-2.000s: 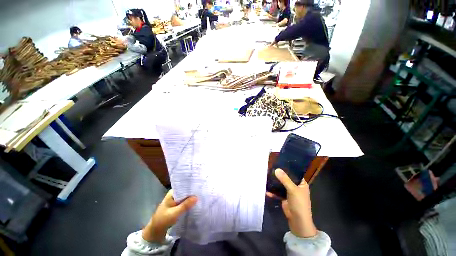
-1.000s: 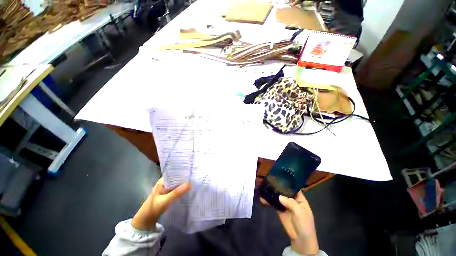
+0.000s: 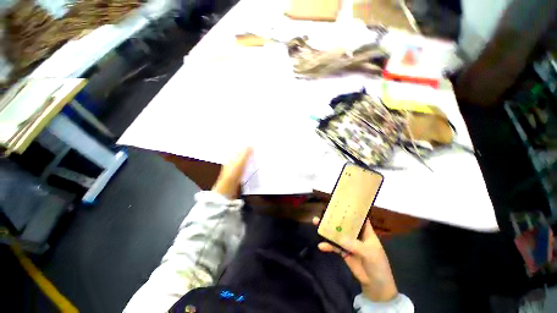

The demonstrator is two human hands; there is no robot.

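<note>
The smartphone (image 3: 350,206) is in my right hand (image 3: 367,255), upright and tilted, its screen lit orange-tan. My left hand (image 3: 233,172) is blurred at the front edge of the white table (image 3: 207,116). White production sheets (image 3: 251,177) lie at the table's front edge beside my left hand; they blend into the white top, so I cannot tell if my fingers still hold them. The leopard-print bag (image 3: 361,131) with black cords lies on the table beyond the phone.
Strap strips (image 3: 333,58) and a red-edged white item (image 3: 415,61) lie farther back on the table. A tan piece (image 3: 430,127) lies right of the leopard-print bag. A yellow-edged side table (image 3: 46,107) stands left. Shelves stand at right.
My left hand has moved forward to the table with the sheets, which were held up in front of me. The phone screen has changed from dark to lit tan. The view is blurred.
</note>
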